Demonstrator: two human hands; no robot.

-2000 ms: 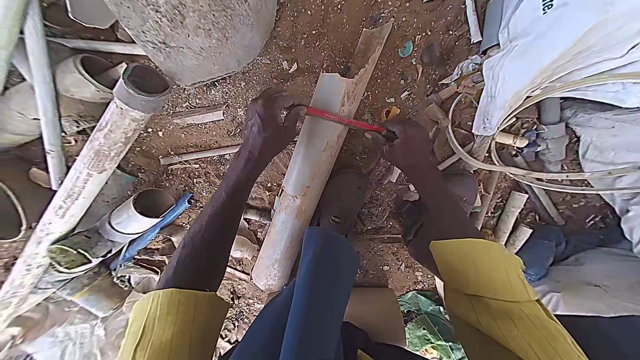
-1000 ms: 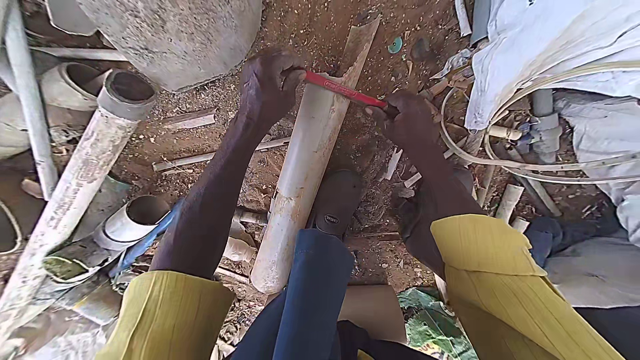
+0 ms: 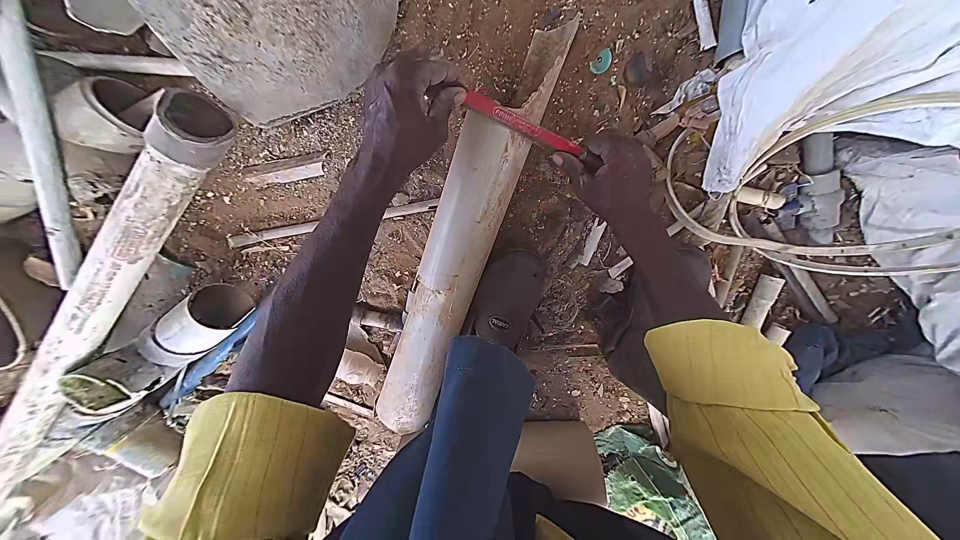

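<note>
A whitish plastic pipe (image 3: 457, 240) lies slanting on the ground in front of me, its far end cut open into a long, narrow strip. My left hand (image 3: 412, 112) grips the left end of a red hand tool (image 3: 525, 129), apparently a hacksaw frame seen from above, left of the pipe. On the other side, my right hand (image 3: 611, 176) is closed round the tool's dark handle end. The red bar slants across the pipe near its broken upper edge. Any blade beneath the bar is hidden.
My shoe (image 3: 510, 296) rests beside the pipe. More old pipes (image 3: 112, 262) lean at the left, below a large grey rounded object (image 3: 277, 45). Coiled hose (image 3: 847, 255) and white sacks (image 3: 840, 67) are at the right. Pipe offcuts (image 3: 285, 169) litter the soil.
Since the oldest frame, both hands and the red tool have moved up toward the pipe's far end. Both hands keep their hold on the tool.
</note>
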